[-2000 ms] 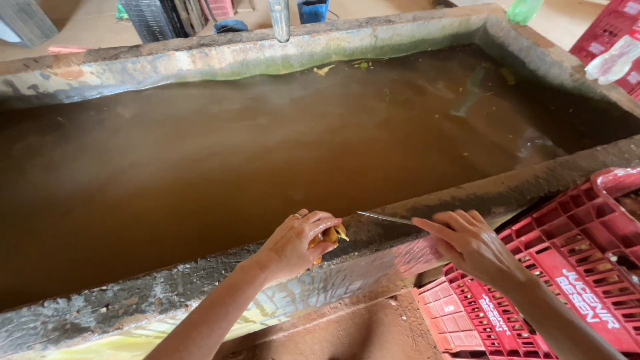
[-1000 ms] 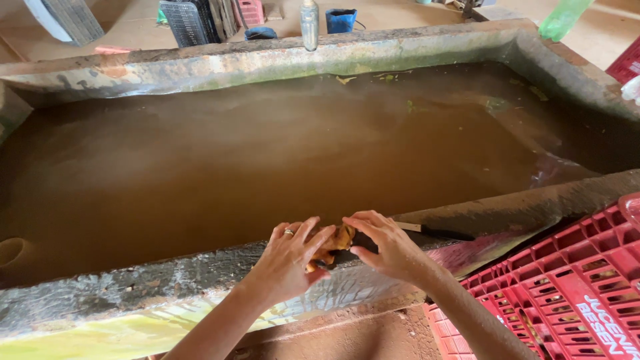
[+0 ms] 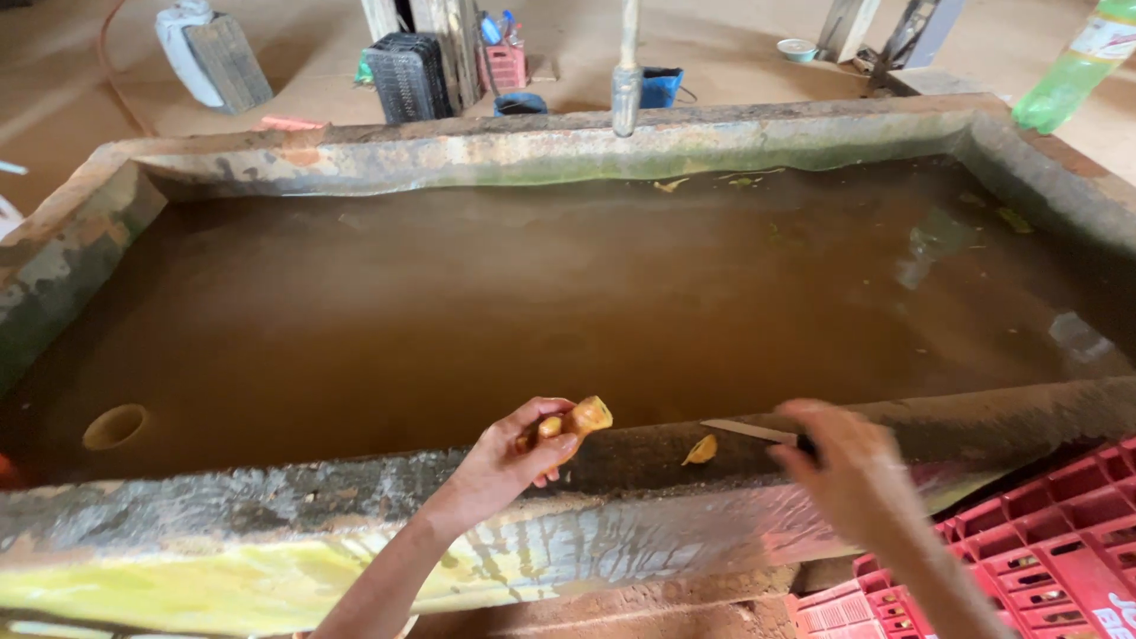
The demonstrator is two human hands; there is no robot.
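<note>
My left hand (image 3: 519, 453) is closed around a knobby yellow-orange root (image 3: 581, 419), likely turmeric or ginger, whose cut end points up and right over the tank's near rim. A small yellow root piece (image 3: 701, 449) lies on that wet rim. Beside it is a knife (image 3: 750, 431), its blade pointing left and its dark handle partly under my right hand (image 3: 839, 461). My right hand is blurred, and whether its fingers have closed on the handle cannot be told.
A concrete tank (image 3: 568, 519) of murky brown water spans the view. Red plastic crates (image 3: 1047, 541) stand at the lower right. A green plastic bottle (image 3: 1074, 71) is on the right rim. A pipe (image 3: 627, 89) hangs over the far rim. Black crates (image 3: 408, 78) and blue buckets (image 3: 661, 87) stand beyond.
My right hand, at the root beside my left hand one second ago, has moved right to the knife on the rim. The small root piece now shows on the rim. The view has shifted.
</note>
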